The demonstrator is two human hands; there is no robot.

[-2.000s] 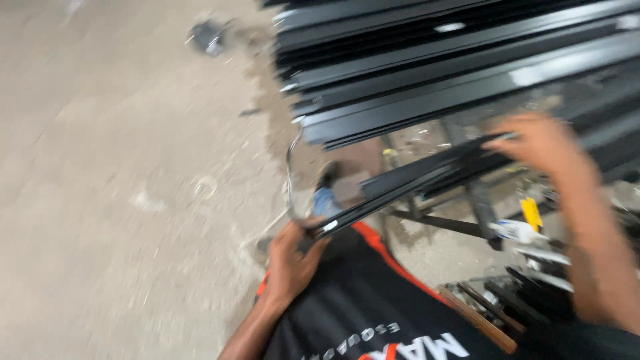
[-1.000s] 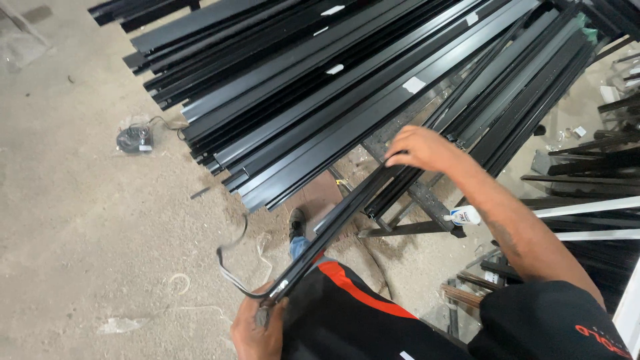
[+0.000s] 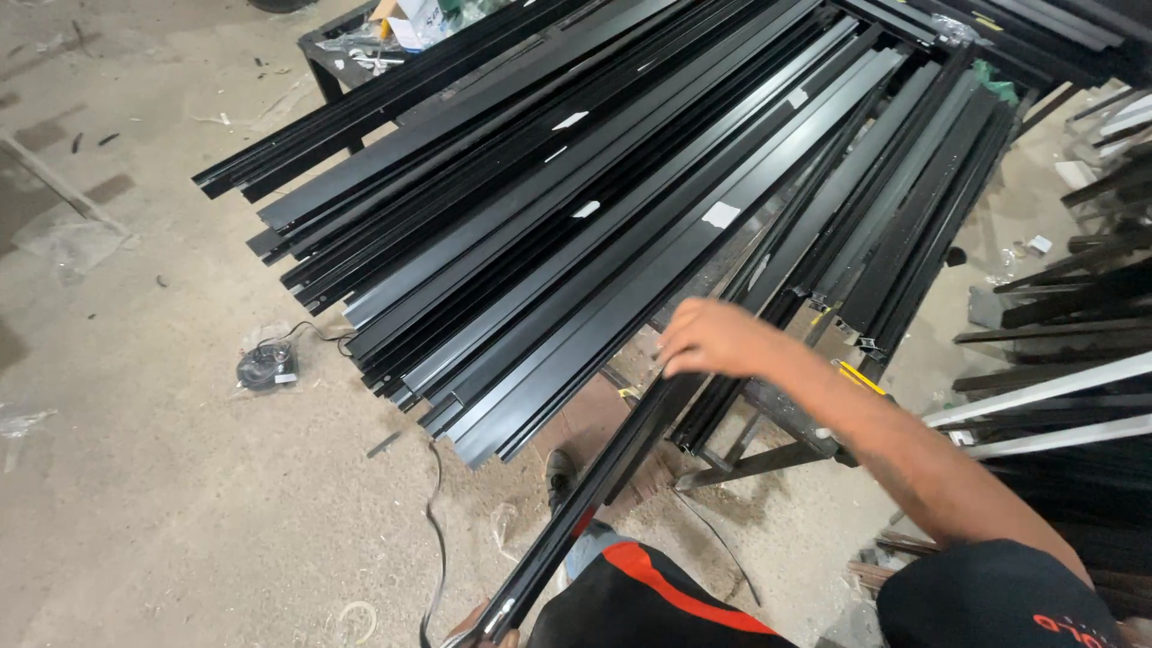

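A long black metal profile (image 3: pixel 576 517) slants from the bottom of the view up to the bench. My left hand (image 3: pixel 481 630), mostly cut off by the lower edge, grips its near end. Farther up, my right hand (image 3: pixel 706 340) has its fingers bent down at the profile; whether they are closed on it is not clear. A thin black strip (image 3: pixel 434 531) hangs in a curve beside the near end. Many black metal profiles (image 3: pixel 540 297) lie side by side on the bench, some bearing white labels.
A bagged coil of black cable (image 3: pixel 267 364) lies on the concrete floor at left. A dark metal bench leg (image 3: pixel 756 466) stands right of the profile. A yellow-handled tool (image 3: pixel 861 378) is at the bench edge. More stacked bars (image 3: pixel 1062 315) are at far right.
The view has swung to show more of the bench. The profile stays slanted between my hands, and the thin strip that looped near my left hand now hangs longer down to the floor side.
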